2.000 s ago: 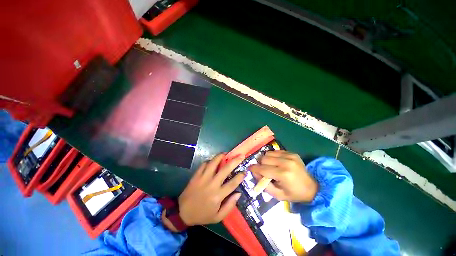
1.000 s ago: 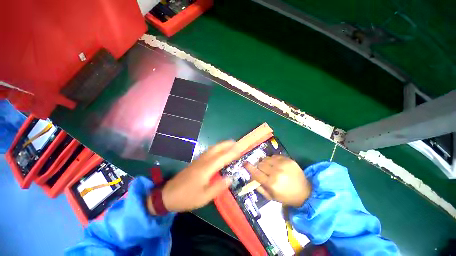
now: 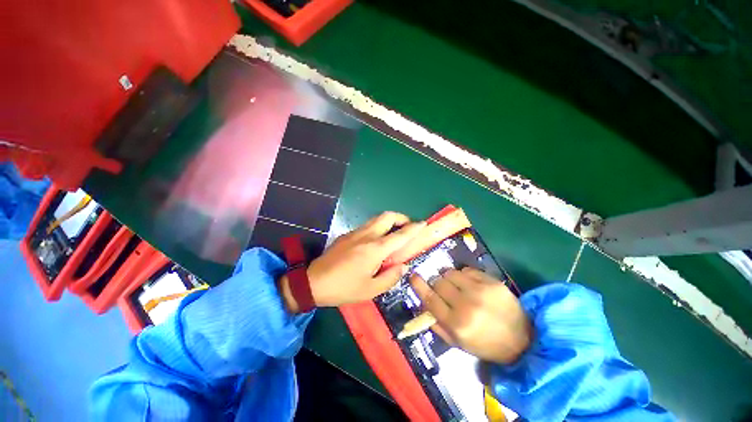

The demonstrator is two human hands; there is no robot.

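An open tablet [image 3: 404, 307] with a circuit board, a white battery [image 3: 462, 381] and a yellow-orange ribbon cable lies in a red tray [image 3: 378, 350]. My left hand [image 3: 353, 265] rests over the tray's upper left corner, its fingers at the rim and board edge. I cannot see anything held in it. My right hand [image 3: 482, 317] is over the board with its fingertips down on it. It holds a slim pale tan tool [image 3: 418, 325], whose tip sticks out at the lower left of the hand. What lies under the right fingers is hidden.
Black adhesive sheets [image 3: 303, 172] lie in a row left of the tray. A red bin [image 3: 99, 49] with a dark block [image 3: 148, 115] against it is upper left. More red trays with tablets [image 3: 157, 288] stand at the left. A chipped white edge [image 3: 396, 132] leads to a grey post [image 3: 676, 224].
My left hand has moved right and up onto the tray corner, with the forearm now over the near ends of the sheets and stacked trays. My right hand stays over the board with the tool.
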